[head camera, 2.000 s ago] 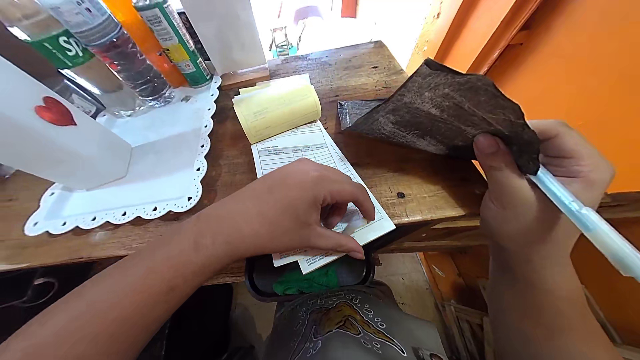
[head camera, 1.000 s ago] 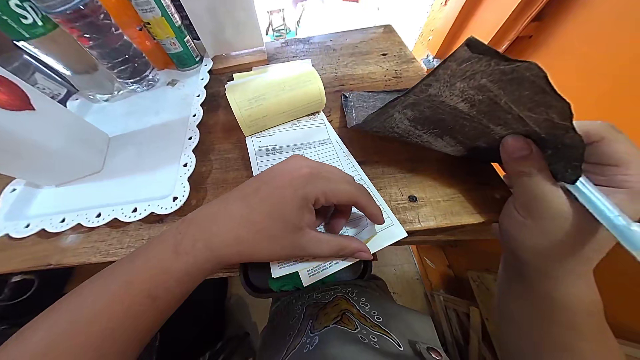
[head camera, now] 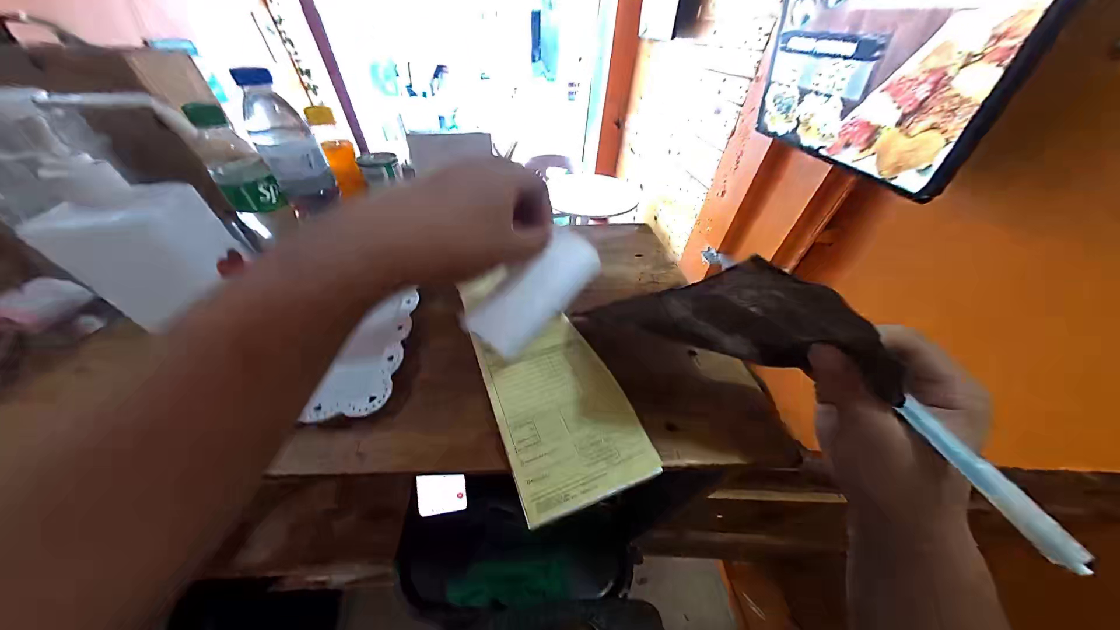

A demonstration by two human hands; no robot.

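Observation:
My left hand [head camera: 477, 210] is blurred over the top end of a form pad and grips a white sheet [head camera: 534, 289], which curls up and back from the pad. Below it, a yellow printed sheet [head camera: 573, 420] of the pad lies flat, its lower end jutting past the table's edge. My right hand [head camera: 901, 394] is at the right, closed on a dark brown, wrinkled sheet-like piece [head camera: 744, 315], its material unclear, and on a pale blue pen-like stick [head camera: 993, 481] that points down to the right.
The wooden table [head camera: 376, 451] carries a white scalloped tray [head camera: 363, 376], a white box [head camera: 144, 249] and several drinks bottles [head camera: 284, 140] at the left. Below the edge is a black bin [head camera: 516, 560] with something green inside. An orange wall [head camera: 1032, 289] with a framed food picture [head camera: 910, 87] stands at the right.
My left hand has moved up and away from the pad's lower end, with the white sheet in it. A yellow sheet now shows where the white form lay. The view has tilted up.

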